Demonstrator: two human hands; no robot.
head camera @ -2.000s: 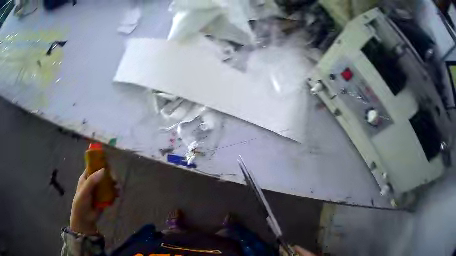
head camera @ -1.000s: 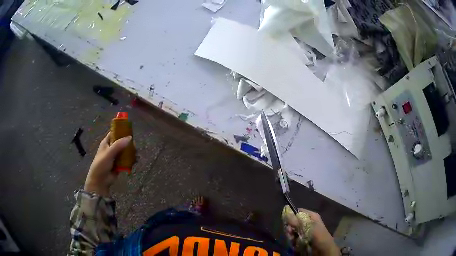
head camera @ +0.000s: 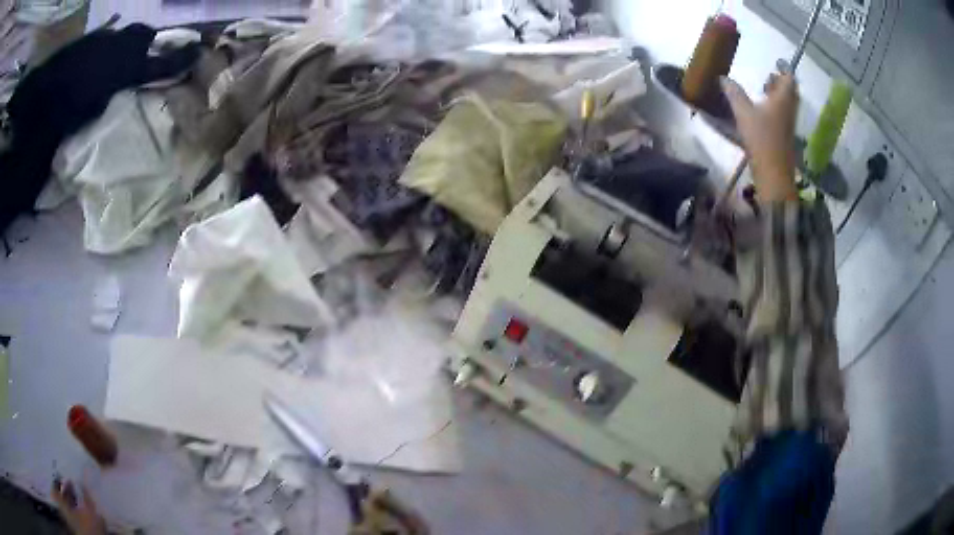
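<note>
An orange-brown thread cone (head camera: 92, 436) with a red tip is at the lower left of the white table. My left hand (head camera: 78, 510) is just below it, cut off by the frame's lower edge, fingers apart and not touching it. The shears (head camera: 305, 431) lie on the table, their yellowish handles at the bottom edge. My right arm reaches to the upper right. My right hand (head camera: 769, 120), blurred, is spread beside a second orange-brown cone (head camera: 711, 61) on a dark round holder, near a metal rod. Whether a fingertip touches that cone is unclear.
A pale green-cream machine box (head camera: 565, 366) with a red button stands at centre right. Crumpled yellowish cloth (head camera: 486, 162) and heaped garment pieces lie behind it. A green cone (head camera: 828, 128) and a wall socket panel are at the right. A white paper strip (head camera: 178, 389) lies under the shears.
The view has swung right and up. My left hand has let go of the cone, now at the table. The shears have left my right hand and lie down. My right hand has moved to the upper right.
</note>
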